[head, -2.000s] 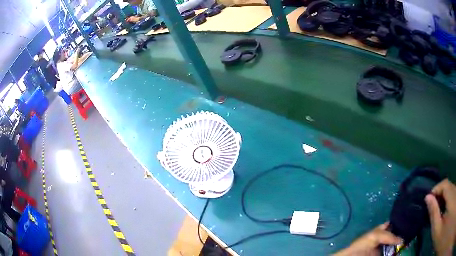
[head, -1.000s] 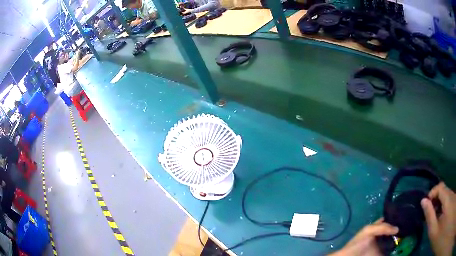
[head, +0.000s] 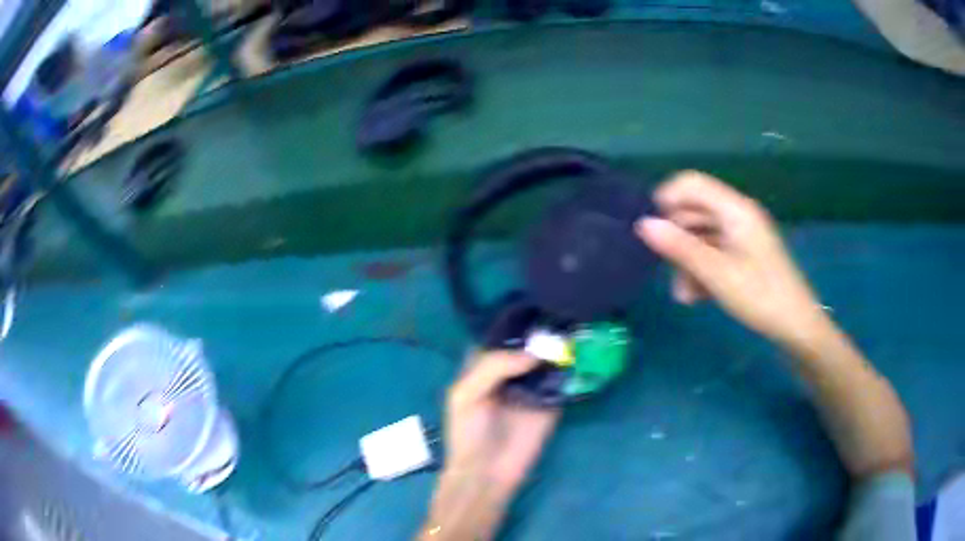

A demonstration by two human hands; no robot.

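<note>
The black headphones (head: 466,227) are held over the teal bench, their band curving up and to the left. My left hand (head: 495,417) grips the lower ear cup, which is open and shows a green circuit board (head: 600,357) with a white and yellow patch beside it. My right hand (head: 730,248) holds a round black disc (head: 587,254) by its right edge, above the open cup. Whether the disc is a cover or the other cup cannot be told in the blur.
A white fan (head: 159,407) stands on the teal bench at left. A white power adapter (head: 396,447) with a black cable (head: 277,386) lies left of my left hand. Other headphones (head: 413,106) lie on the green belt (head: 635,95) beyond. A white scrap (head: 339,300) lies on the bench.
The view has swung right and blurred, so the hands now show near the middle. The green board is more exposed, with the black disc above it.
</note>
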